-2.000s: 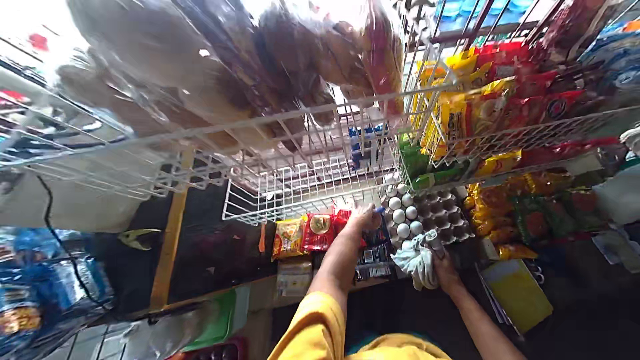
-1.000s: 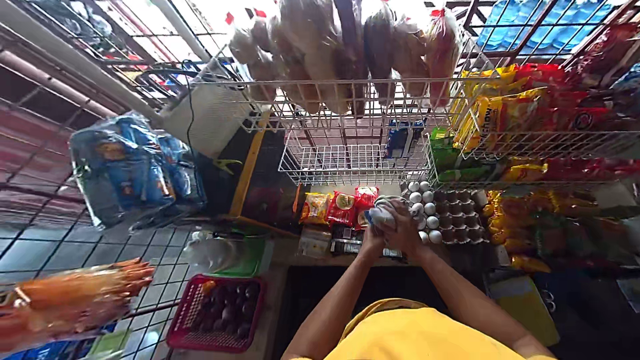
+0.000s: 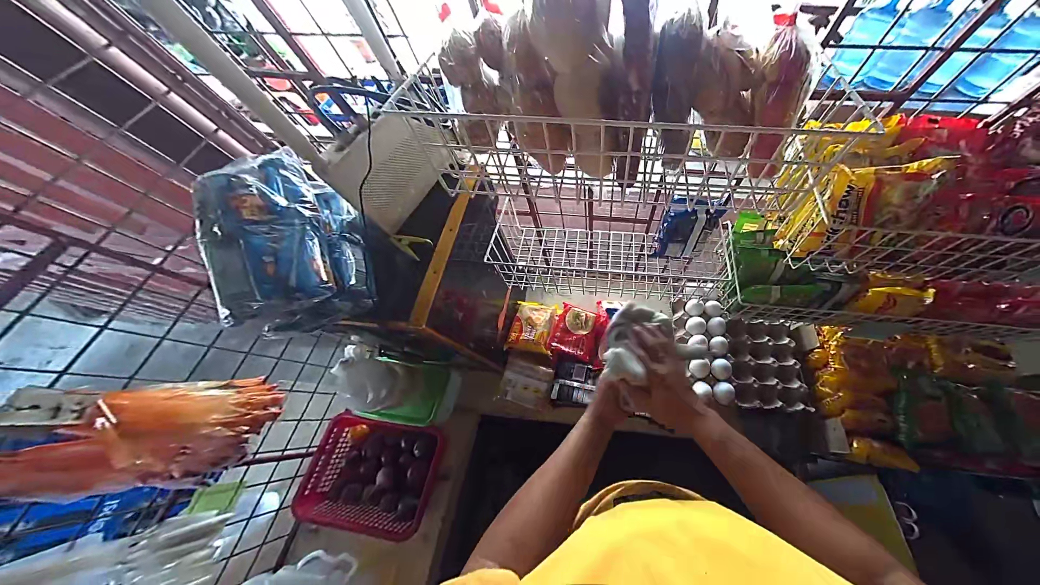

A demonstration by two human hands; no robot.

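Both of my hands meet at the centre around a whitish-grey cloth (image 3: 635,333). My left hand (image 3: 611,398) is at its lower left side, its fingers mostly hidden. My right hand (image 3: 670,378) grips the cloth from the right, blurred. Just right of it, white eggs (image 3: 720,369) stand in rows in a grey egg tray (image 3: 764,366) whose right part has bare cups. Left of the cloth lie red snack packets (image 3: 574,331) and a yellow-and-red packet (image 3: 532,327), with dark small packs (image 3: 574,383) below them.
White wire baskets (image 3: 601,260) hang above the hands, with bagged goods (image 3: 569,81) over them. Yellow packets (image 3: 841,207) fill the right racks. At left are a red plastic basket (image 3: 366,516) of dark round items, a green tray (image 3: 418,394) and a hanging bag of blue packs (image 3: 280,236).
Two seconds ago my left hand was at the red packets and my right hand held the cloth beside the egg tray. Now both hands are together on the cloth. The view has swung left.
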